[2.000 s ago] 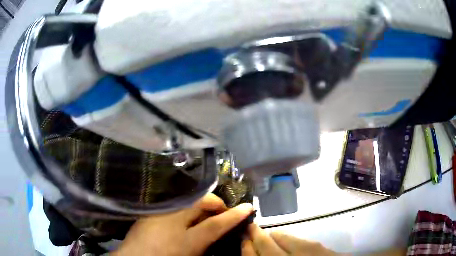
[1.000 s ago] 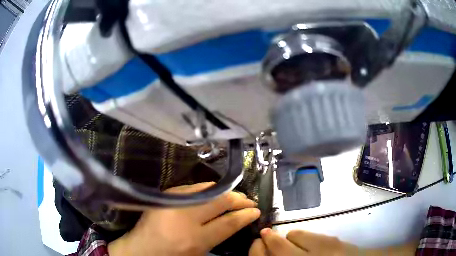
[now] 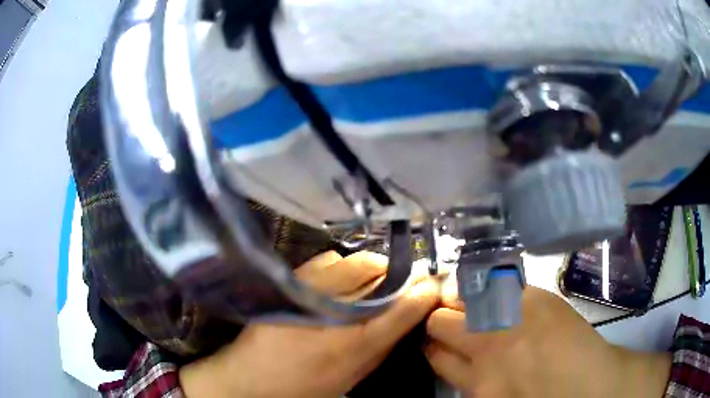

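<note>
The dark plaid garment [image 3: 124,256] lies to the left, beneath and behind the curved metal bar. Black lining [image 3: 397,365] shows between my hands. My left hand [image 3: 311,342] has its fingertips together on the cloth just in front of the presser foot area [image 3: 432,245], partly behind the bar. My right hand [image 3: 537,342] is beside it, fingers bent, partly behind the grey attachment [image 3: 493,295]. The fingertips of both hands nearly meet at the dark cloth. The pinched edge itself is mostly hidden.
The white machine head [image 3: 436,148] with its blue stripe fills the upper view. The curved metal bar [image 3: 156,179] arches at left. The ribbed grey knob [image 3: 568,198] hangs above the attachment. A smartphone [image 3: 623,260] lies at right, beside slim green and blue snips [image 3: 694,249].
Both hands have moved up toward the needle area, and the right hand has come in behind the grey attachment. The view has shifted, so the machine head and phone sit farther right.
</note>
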